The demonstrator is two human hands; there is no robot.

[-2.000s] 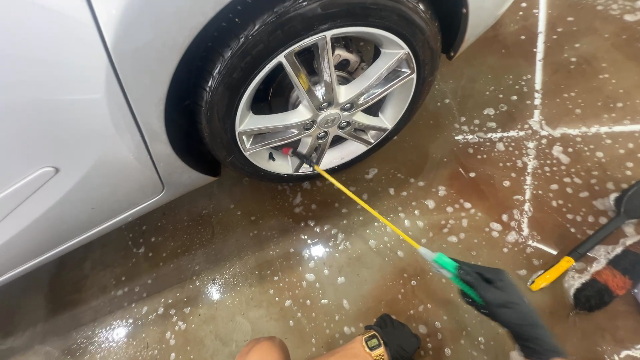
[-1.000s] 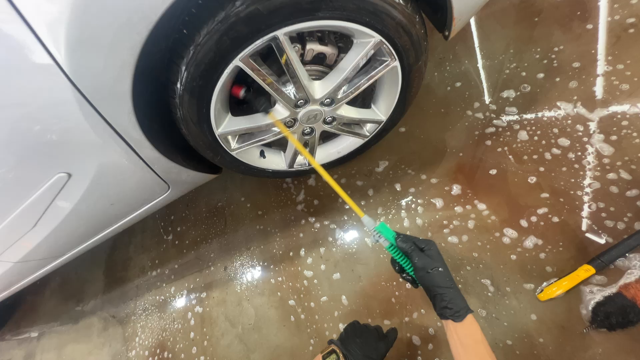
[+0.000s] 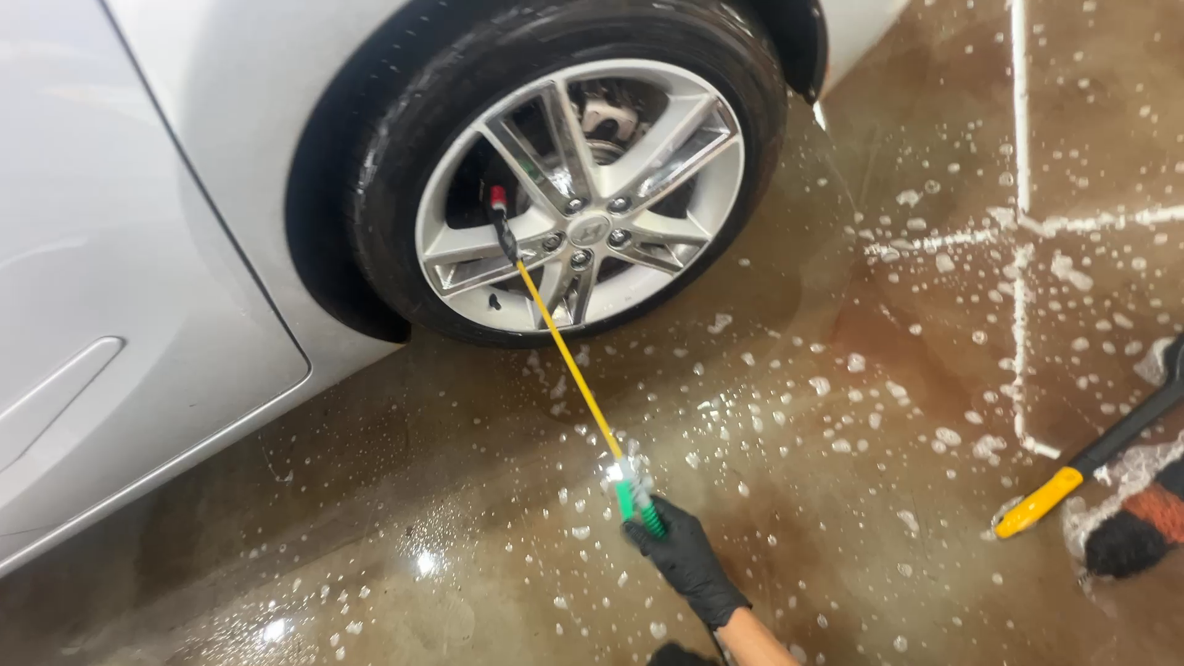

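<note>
My right hand (image 3: 684, 555), in a black glove, grips the green handle (image 3: 638, 509) of a long tool at the lower middle. Its thin yellow rod (image 3: 572, 365) slants up to a silver alloy wheel (image 3: 592, 231) on a silver car. The tool's black end with a red tip (image 3: 499, 198) lies at a gap between the left spokes; whether it touches the rim I cannot tell. Only a dark sliver of my left hand (image 3: 680, 655) shows at the bottom edge, so what it does is hidden.
The car's door and sill (image 3: 203, 416) run along the left. Soapy foam spots and pale lines mark the wet brown floor (image 3: 786, 481). At the right lie a black tool with a yellow end (image 3: 1041, 502) and a black-and-orange fluffy item (image 3: 1128, 541) in suds.
The tool's tip has moved from the wheel's lower spokes to the left gap, where it stays. My left hand, plainly seen earlier, has mostly left the view. The view has shifted somewhat.
</note>
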